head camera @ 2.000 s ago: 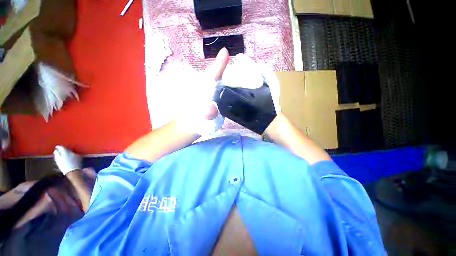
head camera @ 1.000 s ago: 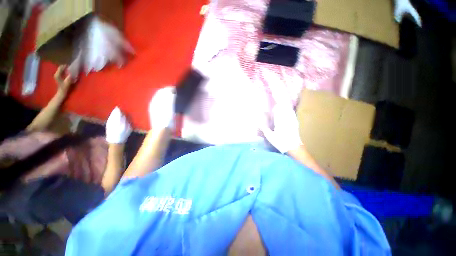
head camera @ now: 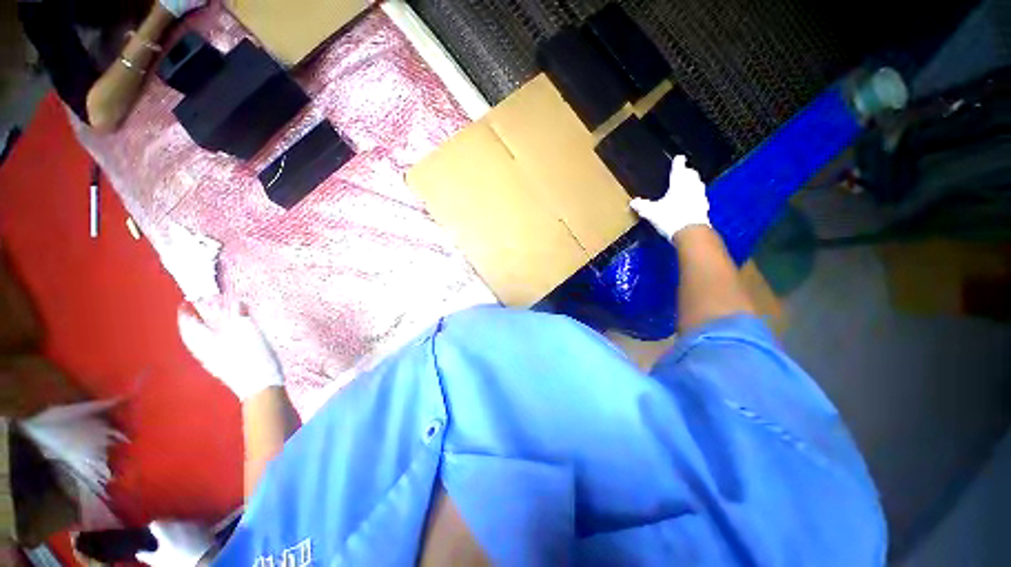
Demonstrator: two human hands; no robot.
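My left hand, in a white glove, is empty with its fingers apart over the near left edge of the pink bubble wrap. My right hand, also gloved, is at the near end of the black housings on the belt side. Its thumb and a finger are spread across that end; whether they grip it is not clear. More black housings lie beyond, beside a brown cardboard pad.
Stacked housings and a black rectangular sample with a pale line are on the wrap. Another person's forearm is top left. Bottom left, another gloved hand is at a black part. A blue wrapped edge borders the mesh conveyor.
The view has turned toward the conveyor. The black part seen in both hands, then by my left hand, is gone from them. My right hand has moved to the housings on the right.
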